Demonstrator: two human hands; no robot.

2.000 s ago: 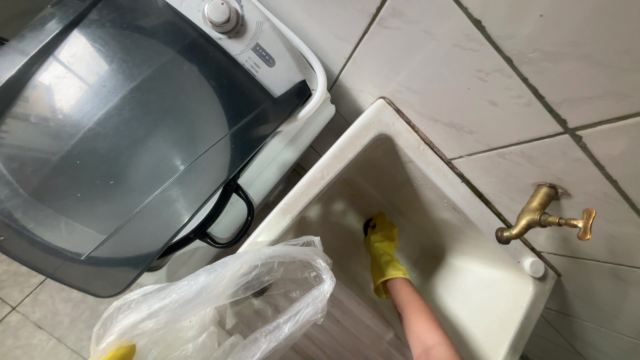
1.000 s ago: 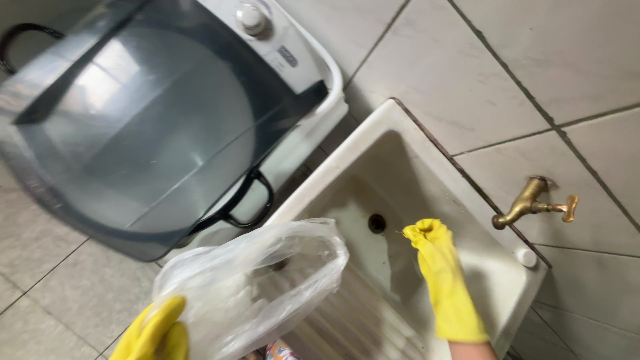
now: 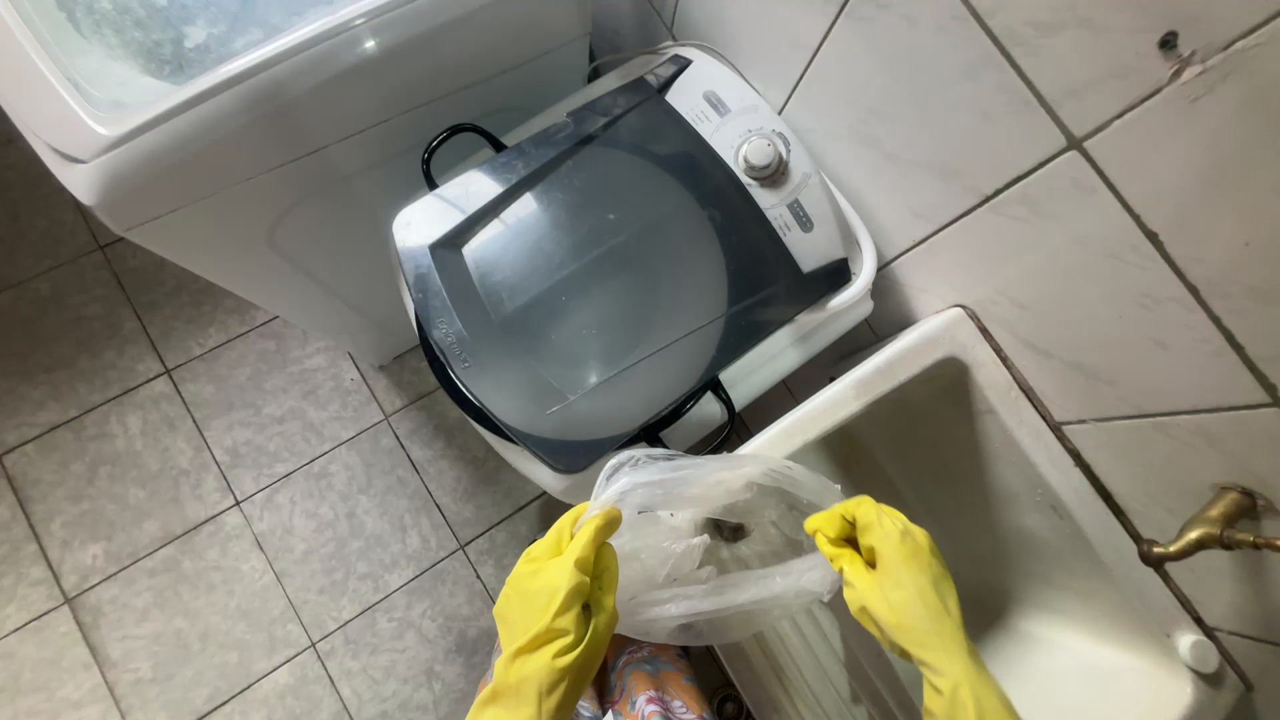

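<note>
A clear plastic bag [image 3: 700, 600] is stretched between my two hands, its mouth spread toward me and something small and dark showing within or through it. My left hand [image 3: 565, 600], in a yellow rubber glove, pinches the bag's left rim. Also gloved in yellow, my right hand [image 3: 895, 570] grips the rim on the right side, over the edge of a white laundry sink [image 3: 900, 400]. The ribbed washboard part of the sink [image 3: 800, 660] lies below the bag. The sink's drain is not plainly visible.
Beyond the bag stands a small washing machine with a dark translucent lid [image 3: 600, 290] and black handles. A larger white washer [image 3: 300, 200] with an open tub is at upper left. A brass tap [image 3: 1205, 530] juts from the tiled wall at right. Grey tiles [image 3: 340, 540] cover the floor.
My right hand was down inside the sink, then lifted from near the drain, and now holds the bag's rim. The view has swung left, bringing the larger washer in.
</note>
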